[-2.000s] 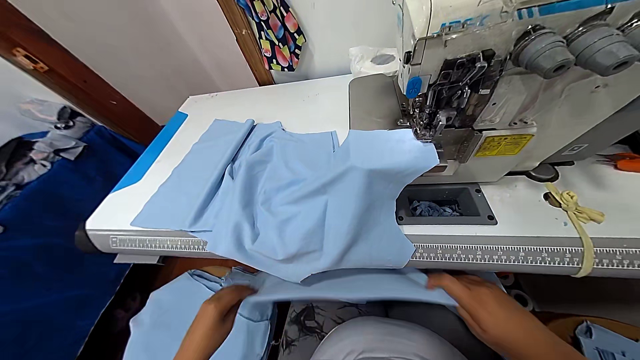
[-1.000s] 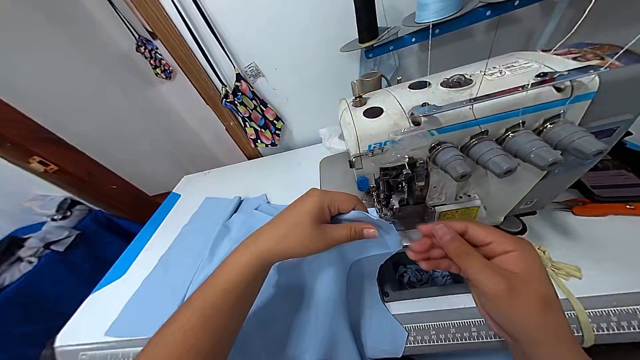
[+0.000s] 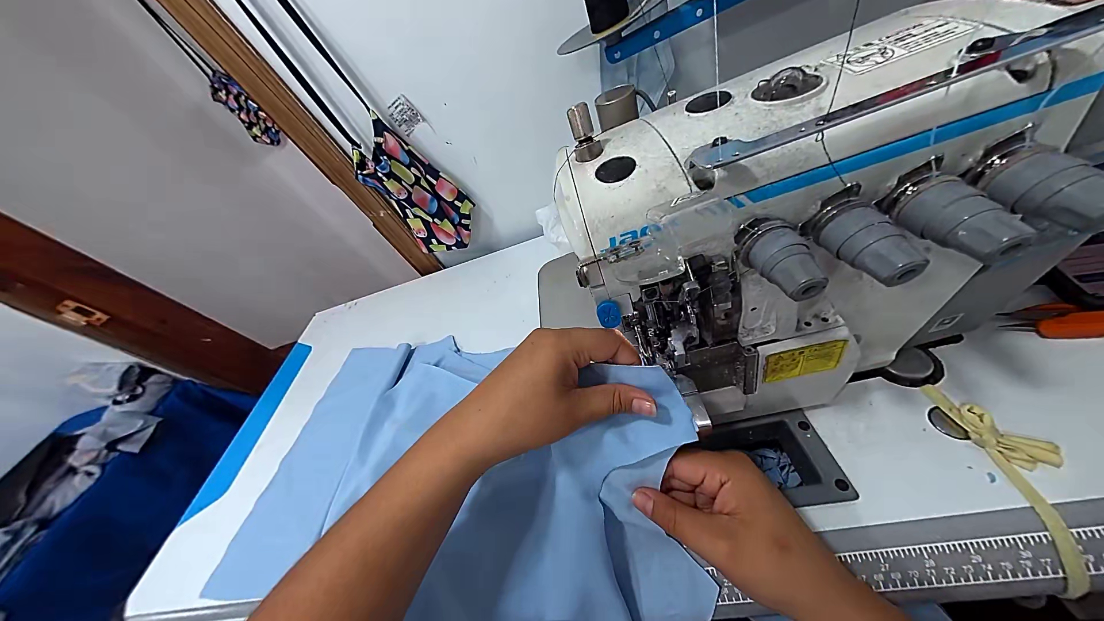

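Note:
Light blue fabric pieces (image 3: 517, 517) lie over the left part of the white sewing table and hang past its front edge. My left hand (image 3: 573, 388) grips the upper edge of the fabric between thumb and fingers, close to the needle and presser foot area of an overlock sewing machine (image 3: 681, 319). Lower and to the right, my right hand (image 3: 707, 509) pinches the fabric's curved edge, with its fingers partly behind the cloth. The fabric corner between the hands touches or nearly touches the machine's front plate; the exact contact is hidden.
A recessed scrap tray (image 3: 828, 466) holds blue offcuts right of my right hand. A measuring tape strip (image 3: 966, 561) runs along the table's front edge. A yellow knotted fabric strip (image 3: 1018, 457) and orange-handled tool (image 3: 1069, 323) are at the right. Patterned fabric (image 3: 414, 194) hangs on the wall.
My right hand, earlier raised by the machine's front, is now lower and holds the fabric's curved edge. Two seconds ago both hands were below the table edge with another blue piece.

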